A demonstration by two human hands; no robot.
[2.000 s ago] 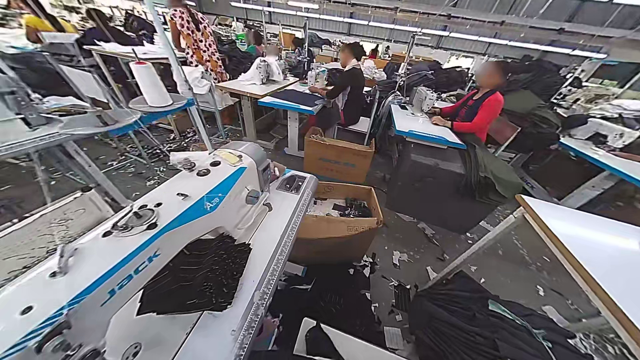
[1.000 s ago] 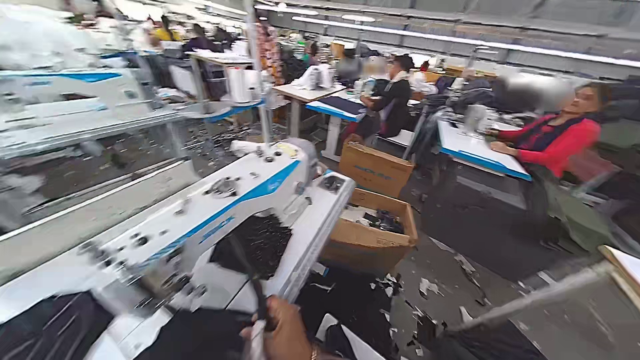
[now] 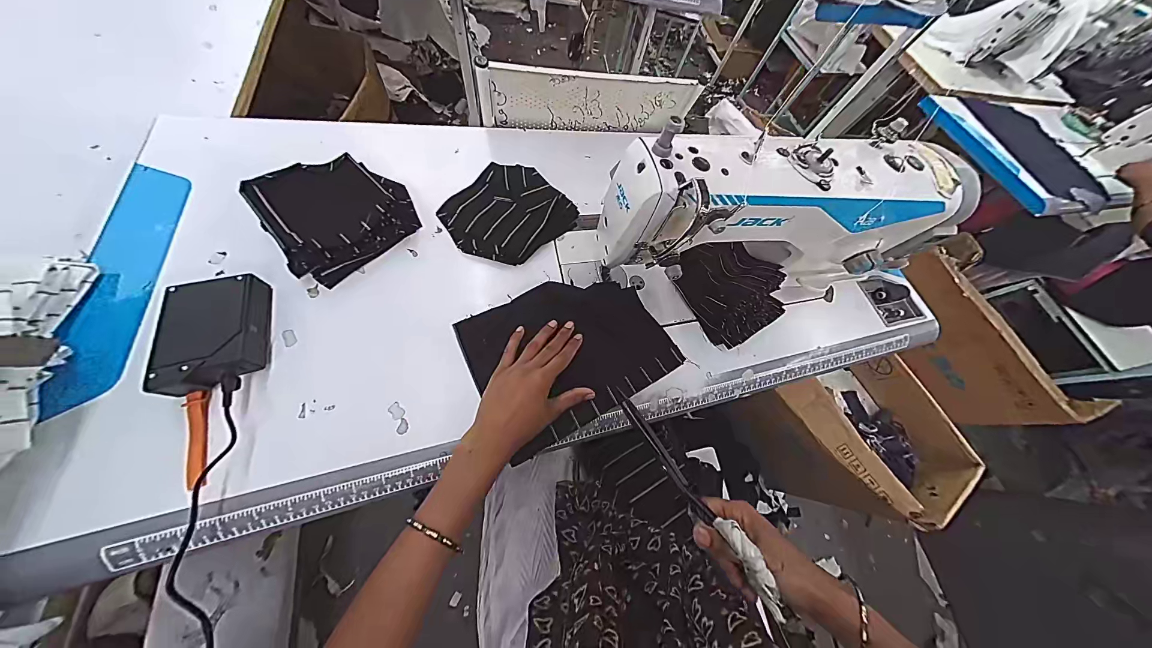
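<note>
My left hand (image 3: 531,378) lies flat, fingers spread, on a black fabric piece (image 3: 585,324) at the table's front edge, below the needle area of a white Jack sewing machine (image 3: 792,198). My right hand (image 3: 747,540) grips scissors (image 3: 661,450) with cloth-wrapped handles; the blades point up and left to the fabric's lower edge. Whether they touch it I cannot tell. A striped black fabric stack (image 3: 508,211) and another black stack (image 3: 328,216) lie left of the machine. More striped black pieces (image 3: 733,292) lie under the machine's arm.
A black box (image 3: 209,335) with a cable and an orange strap or handle sits on the left of the table (image 3: 342,378). Cardboard boxes (image 3: 945,486) stand at the right below the table. A person's arm (image 3: 1138,189) shows at the far right edge.
The view has swung down to the sewing table. My left hand now shows on the black fabric; one second ago only one hand, holding a dark tool, was in view.
</note>
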